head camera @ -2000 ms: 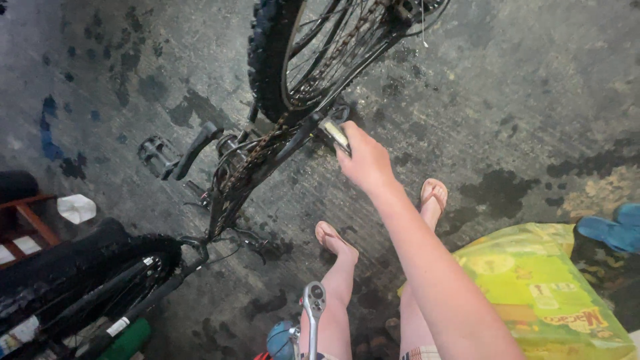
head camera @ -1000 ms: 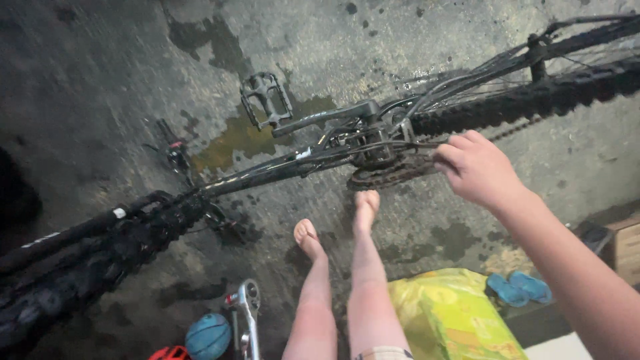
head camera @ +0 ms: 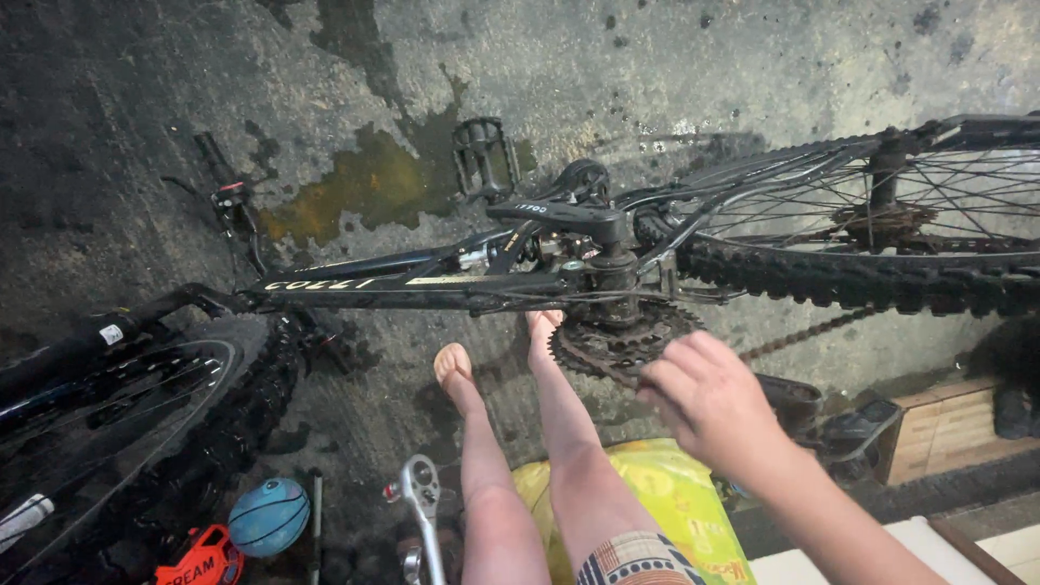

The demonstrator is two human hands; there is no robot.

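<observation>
My right hand [head camera: 715, 398] is beside the lower right edge of the toothed chainrings [head camera: 621, 345] of a black bicycle, its fingers curled and partly hiding the teeth. A rusty chain [head camera: 804, 335] runs from the rear wheel side toward this hand; whether the fingers pinch it is hidden. One crank arm [head camera: 561, 218] with a black pedal [head camera: 486, 158] lies above the frame tube [head camera: 406, 292]. At the bottom, a silver ratchet wrench [head camera: 422, 487] points up, its handle cut off by the view's edge. My left hand is out of view.
The rear wheel [head camera: 861, 272] spans the right, the front wheel [head camera: 187, 439] the lower left. A blue ball [head camera: 270, 517], a red object [head camera: 203, 561], a yellow-green bag [head camera: 682, 504] and a wooden box [head camera: 942, 431] surround my legs.
The view has turned and moved closer to the bicycle. My right hand, near the pedal two seconds ago, is now at the chainrings.
</observation>
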